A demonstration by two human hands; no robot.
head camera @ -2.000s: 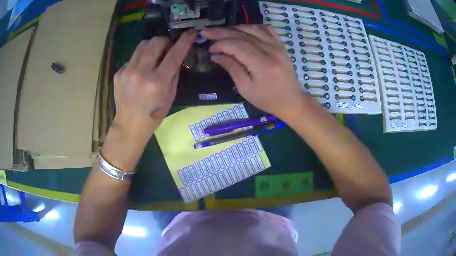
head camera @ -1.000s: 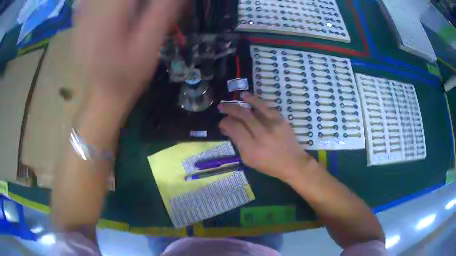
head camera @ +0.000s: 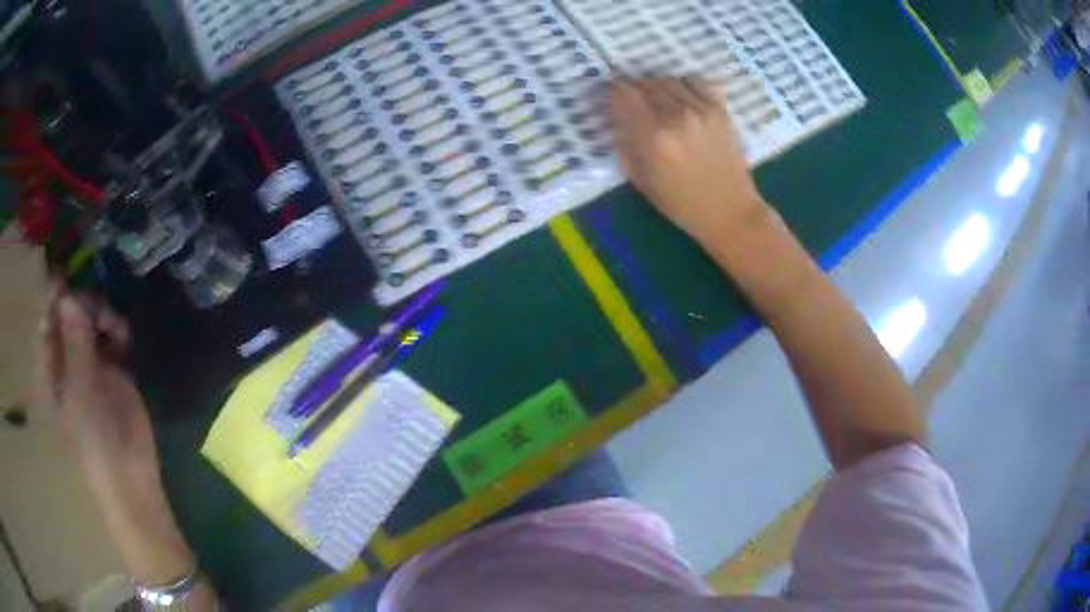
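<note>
My right hand (head camera: 681, 144) is over the edge between two white parts trays, fingers pointing down at the small parts; it is blurred and I cannot tell if it holds one. The nearer parts tray (head camera: 466, 150) holds rows of small dark-headed parts; the farther parts tray (head camera: 825, 90) lies beyond it. My left hand (head camera: 96, 383) rests at the left by the black base, near the cardboard; its fingertips are blurred and what they hold, if anything, cannot be told. The test fixture (head camera: 149, 215) stands at upper left, with its round silvery nest (head camera: 213, 269) exposed.
Yellow paper (head camera: 245, 448) with printed label sheets (head camera: 371, 466) lies in front of the fixture, under a purple marker (head camera: 347, 365) and a second pen. Cardboard (head camera: 30, 478) is at far left. Another parts tray (head camera: 257, 24) is at the top. A red handle (head camera: 42, 161) rises on the fixture.
The view has swung right. My right hand has moved from beside the fixture onto the trays. My left hand has come down from above the fixture to its left side.
</note>
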